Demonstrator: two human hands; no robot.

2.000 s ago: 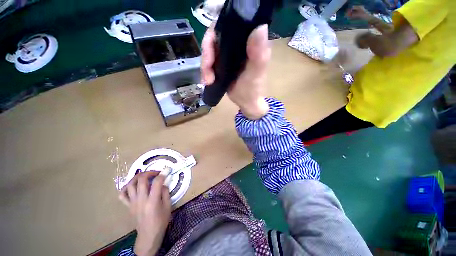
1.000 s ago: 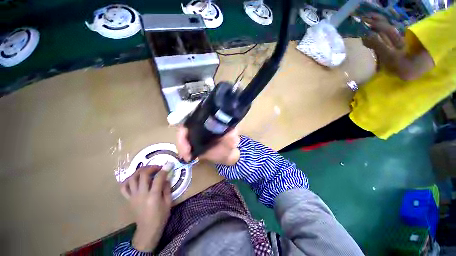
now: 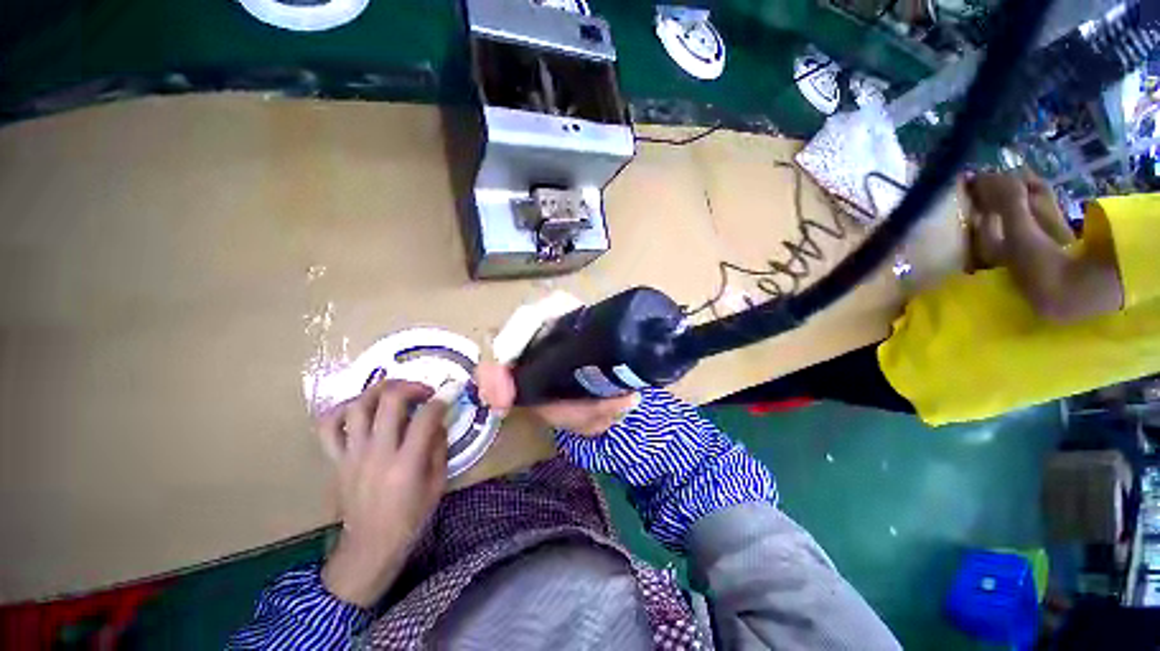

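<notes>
A white slotted disc [image 3: 426,341] lies flat on the cardboard-covered bench in front of me. My left hand [image 3: 388,439] rests on the disc's near left part, fingers on a small white piece at its centre. My right hand [image 3: 573,407] holds the black electric screwdriver [image 3: 604,346] tilted, its lower end at the disc's centre, close to my left fingertips. The tip and any screw are hidden by my fingers. Something white shows behind the screwdriver, not clear what.
A silver screw feeder [image 3: 541,159] stands beyond the disc. A coiled cord [image 3: 795,248] and a bag of small parts [image 3: 855,155] are on the bench, right. The green conveyor belt [image 3: 420,38] carries white discs. A person in yellow [image 3: 1018,324] works at right.
The screwdriver came down from beside the feeder to the disc, then moved slightly left toward its centre. My left hand stays on the disc. The view has shifted, and belt discs have moved.
</notes>
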